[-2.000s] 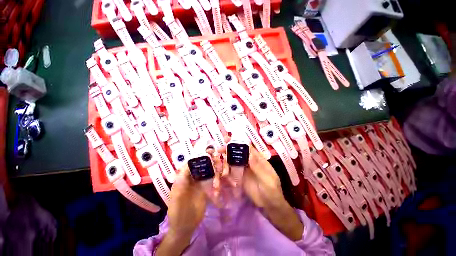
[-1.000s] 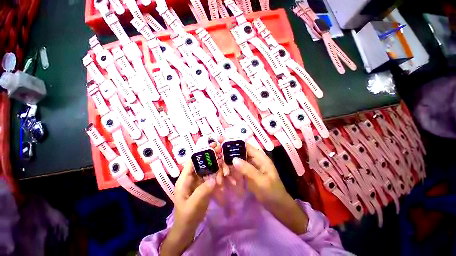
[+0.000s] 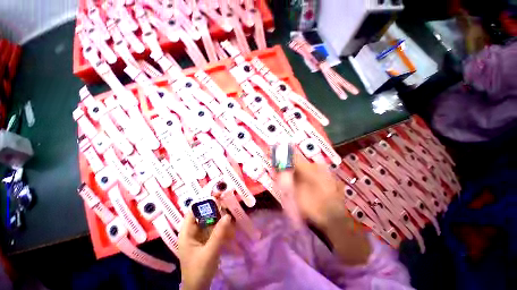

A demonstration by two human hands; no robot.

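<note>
My left hand (image 3: 201,249) holds a smartwatch (image 3: 205,212) screen up near the tray's front edge; its lit black screen shows a white square code and green marks. My right hand (image 3: 317,195) is blurred and holds a second smartwatch (image 3: 282,156), whose screen shows a whitish glare and some green, over the tray's right front. The red compartment tray (image 3: 99,238) in front carries many smartwatches with pale pink straps, mostly back up, dark round sensor windows showing.
Another red tray (image 3: 86,69) of pink-strapped watches is behind, and one (image 3: 375,231) at lower right. A small bottle (image 3: 14,148) stands left. Right rear has a white unit (image 3: 348,28), an open box (image 3: 371,68) and loose straps (image 3: 331,76). A person's sleeve (image 3: 482,96) shows right.
My hands have moved apart, the right one up and rightward with its watch. The left watch's screen now shows a square code. The view has shifted, so the rear tray shows more.
</note>
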